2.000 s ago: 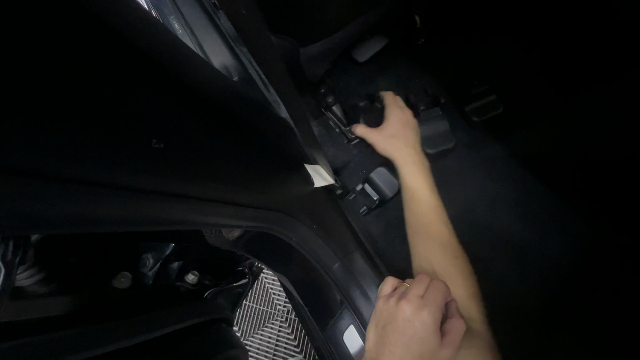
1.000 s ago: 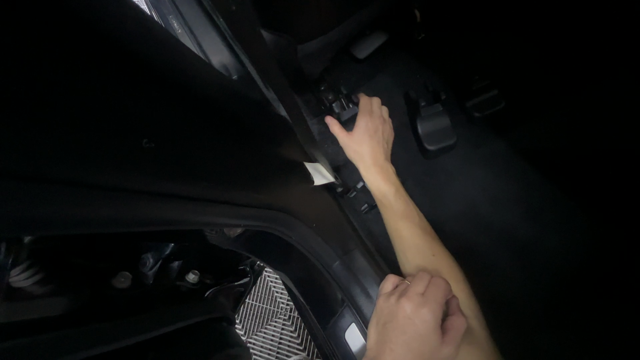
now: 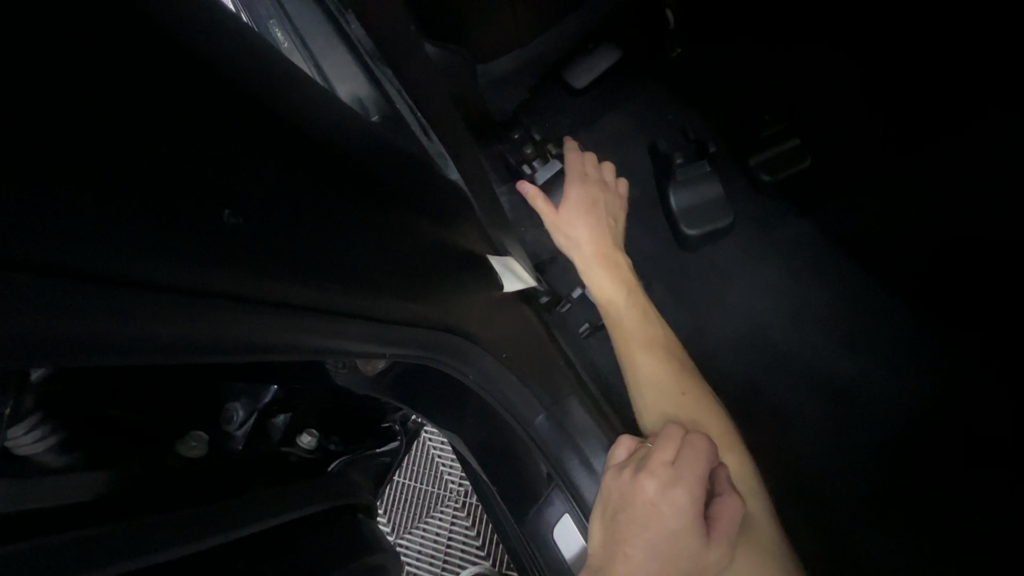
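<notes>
In the head view my right hand reaches over the dark floor carpet of a car, palm down, its thumb and fingers spread and nothing seen in it. Just left of its fingertips is a small dark bracket-like fitting with a lighter edge; touch is unclear. More small fittings lie beside the forearm, partly hidden by it. My left hand, with a ring on one finger, is curled at the bottom, in front of my right forearm. Whether it holds anything cannot be seen.
A black plastic cover is right of my right hand, with another dark fitting beyond. A pale tag sits by the black sill trim. Patterned metallic-looking sheet and bolt heads show lower left.
My right hand has moved left from near the black plastic cover, which now shows more fully. Its forearm now hides part of the lower fittings. My left hand stays about where it was.
</notes>
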